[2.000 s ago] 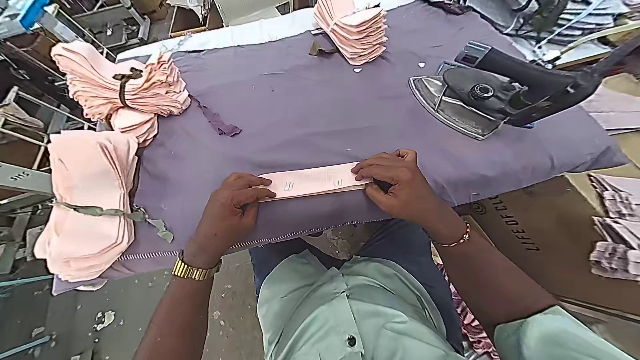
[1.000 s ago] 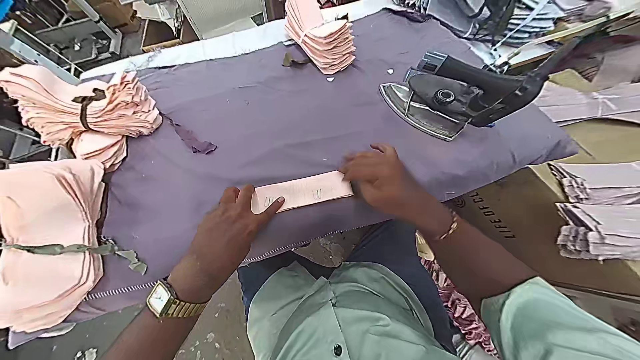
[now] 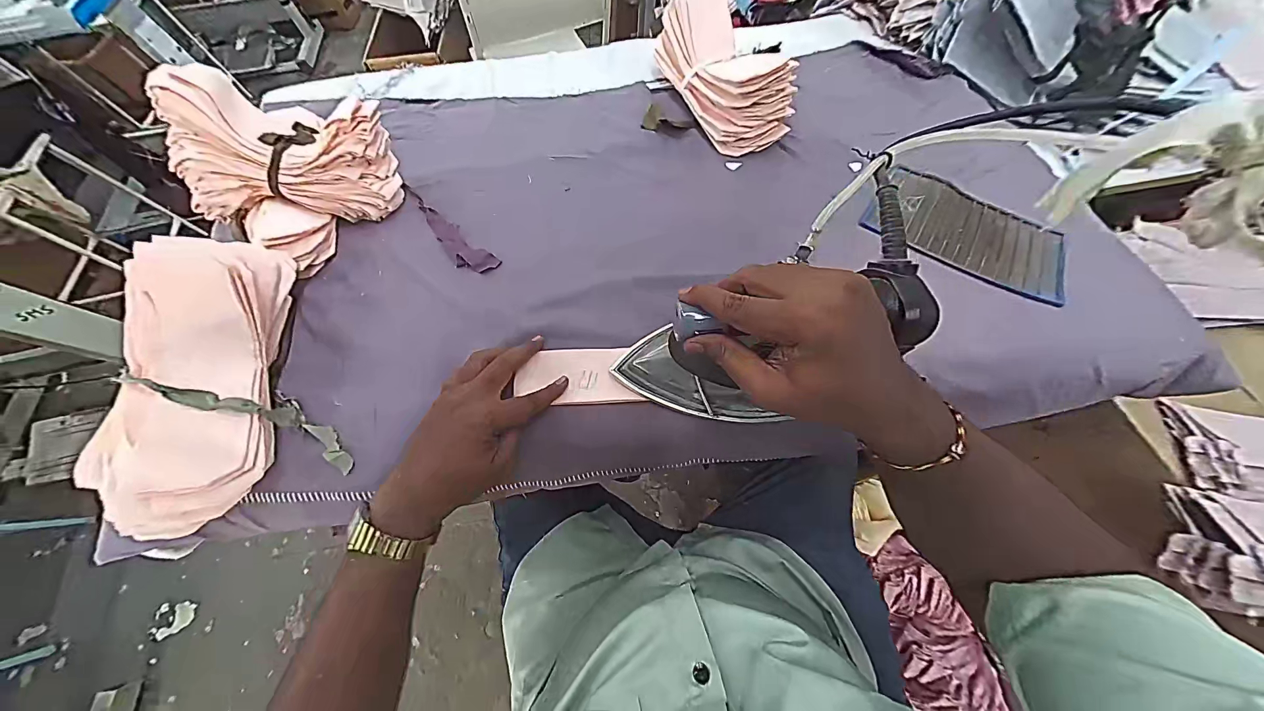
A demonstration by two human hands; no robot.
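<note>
My right hand [image 3: 815,360] grips the handle of a steam iron [image 3: 657,370], whose pointed soleplate lies over the right part of a folded pink fabric strip [image 3: 583,377]. My left hand [image 3: 474,430] rests on the strip's left end with its fingers spread, thumb and fingertips pressing on the cloth. Small printed marks show on the strip between hand and iron. Beneath lies a padded ironing table with a purple cover [image 3: 573,237]. The strip's right end is hidden under the iron.
Tied bundles of pink cloth pieces [image 3: 188,385], [image 3: 286,163] lie at the left, and a pink stack [image 3: 731,89] at the back. A ridged iron rest [image 3: 973,237] lies behind the iron, near its hose and cable [image 3: 894,212]. More folded pieces [image 3: 1220,504] are at the far right.
The iron, which stood at the back right, is now on the strip with my right hand around its handle. My right hand has let go of the strip's right end.
</note>
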